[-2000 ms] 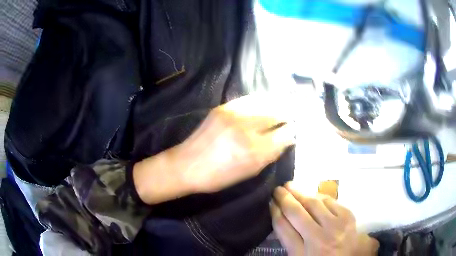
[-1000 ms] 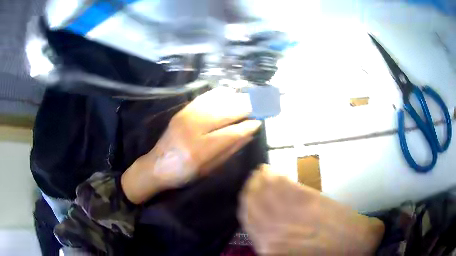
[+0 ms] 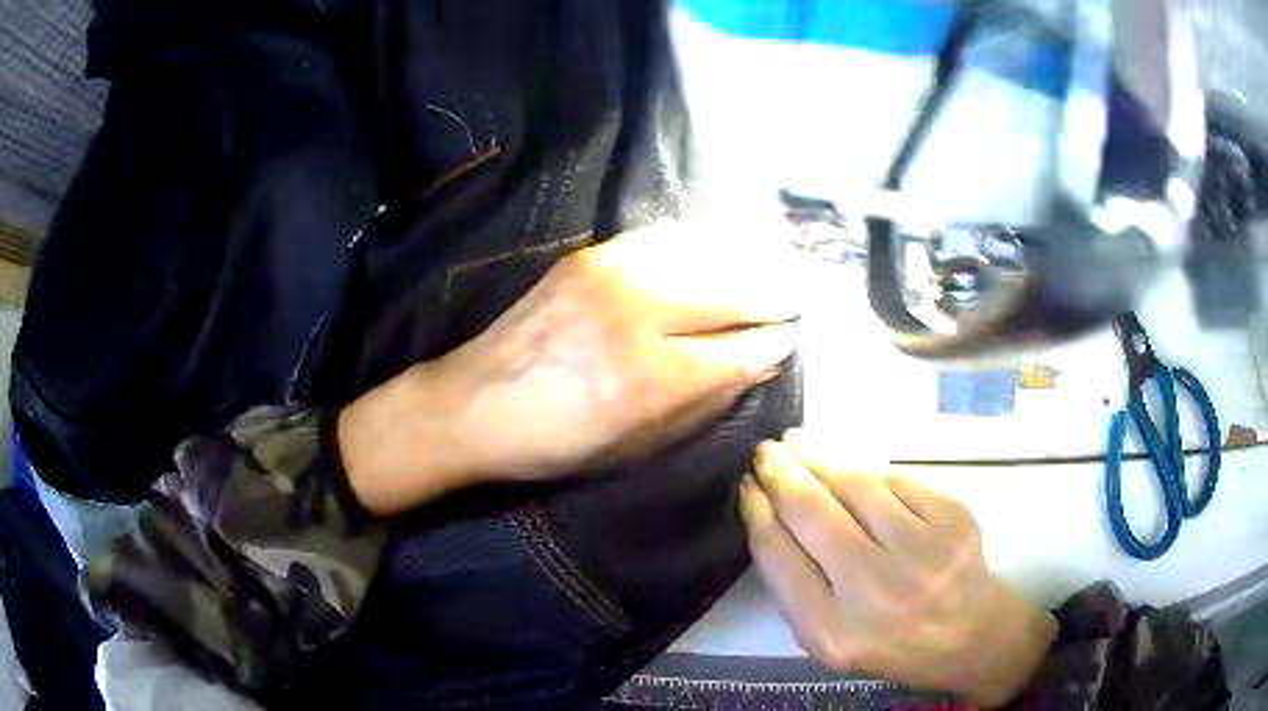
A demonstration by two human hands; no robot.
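Observation:
A dark garment (image 3: 487,333) with tan topstitching covers the left and centre. My left hand (image 3: 584,361) lies flat on it, fingers pointing right toward the sewing machine's needle area, fingertips washed out by glare. My right hand (image 3: 890,570) pinches the garment's right edge between thumb and fingers, just below my left fingertips. The machine's curved metal guard (image 3: 960,340) and small shiny parts are right of my left fingertips. The needle and presser foot cannot be made out clearly.
Blue-handled scissors (image 3: 1161,458) lie on the white table (image 3: 1029,521) at the right. A measuring tape strip (image 3: 779,690) runs along the table's front edge. Small tan patches (image 3: 1039,377) show near a grey-blue plate (image 3: 976,392). The machine head with its blue stripe (image 3: 848,20) is above.
The view swung toward the machine and back, so the machine and scissors shifted in the picture. Both hands stay at the garment's right edge. The blur on my right hand has cleared.

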